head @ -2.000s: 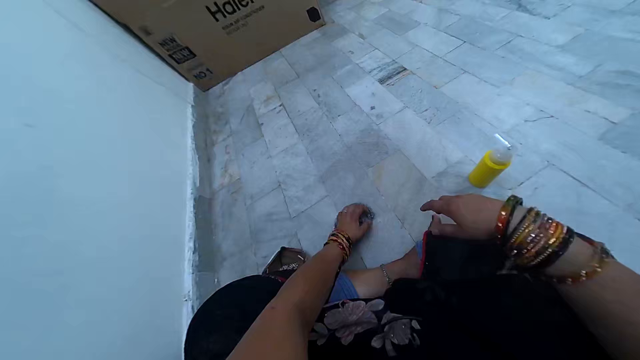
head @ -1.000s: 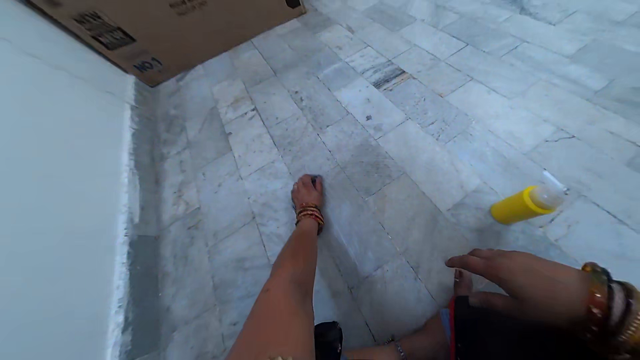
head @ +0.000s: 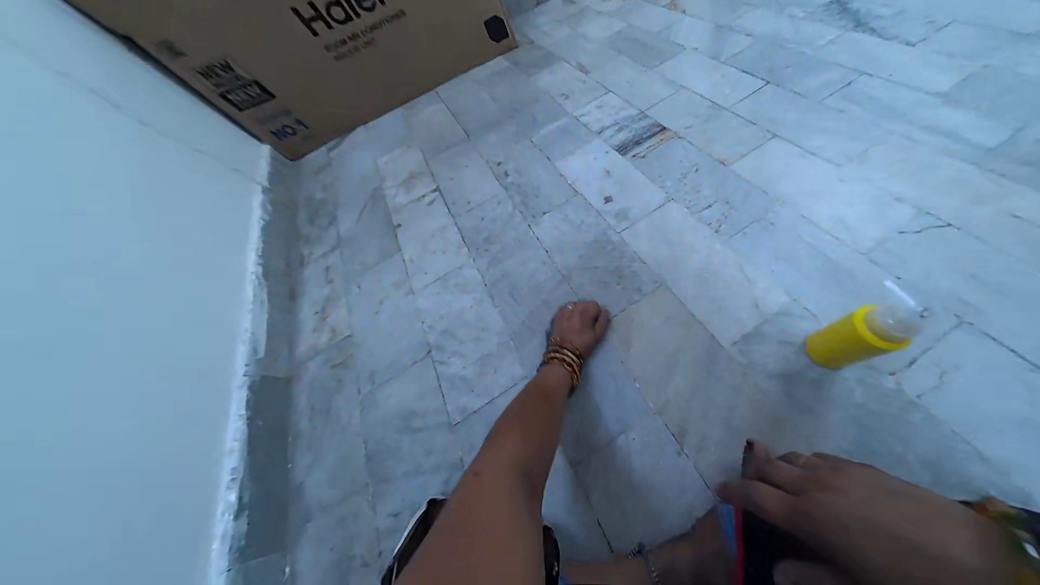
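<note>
My left hand (head: 578, 325), with bangles at the wrist, is down on the grey-white marble tile floor (head: 455, 341), its fingers curled under. Whether something lies beneath those fingers is hidden. At the lower right my right hand (head: 845, 508), slightly blurred, is held over my lap and a bare foot, near dark cloth with a red edge, fingers loosely bent and nothing seen in them. Beyond it a yellow bottle with a clear top (head: 861, 335) stands on the tiles.
A large Haier cardboard box (head: 357, 65) sits at the top left, against a pale wall (head: 122, 325) with a rough white lower edge. My bare ankle with an anklet (head: 650, 561) shows at the bottom.
My left hand has moved over the floor, and between the two earlier frames it reached farther from my body. My right hand stays near my lap. The view has shifted.
</note>
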